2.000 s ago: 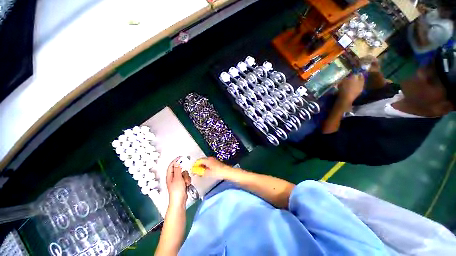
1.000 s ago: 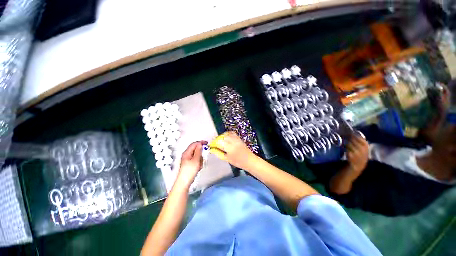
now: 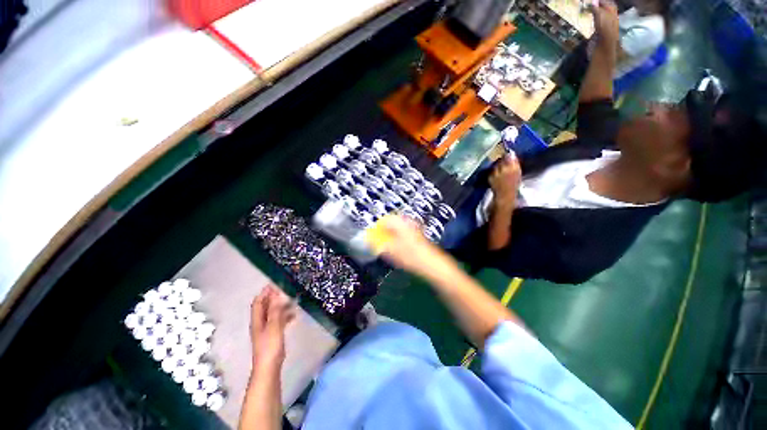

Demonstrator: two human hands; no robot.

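White round caps [image 3: 172, 340] sit in close rows on the left of the pale work board [image 3: 244, 290]. My left hand [image 3: 271, 317] is over the board's right part, fingers loosely curled, with nothing visible in it. My right hand [image 3: 404, 243] is blurred, near the front edge of the ring-shaped chrome fittings [image 3: 378, 180] on their black tray. Something yellow [image 3: 383, 235] is at its fingers, and a blurred silvery-white piece [image 3: 343, 228] shows just beyond them. I cannot tell whether the hand grips it. Small metal hardware [image 3: 304, 256] lies heaped between board and tray.
A neighbouring worker [image 3: 572, 201] at the right holds up a small shiny fitting beside an orange press [image 3: 446, 84]. A long white bench [image 3: 126, 109] with a red object [image 3: 206, 10] runs along the upper left. Clear plastic packing [image 3: 101, 407] is cut off at the lower left.
The view has turned and shifted right. My hands have parted; my right hand has moved from the board to the chrome fittings. My left hand stays over the board.
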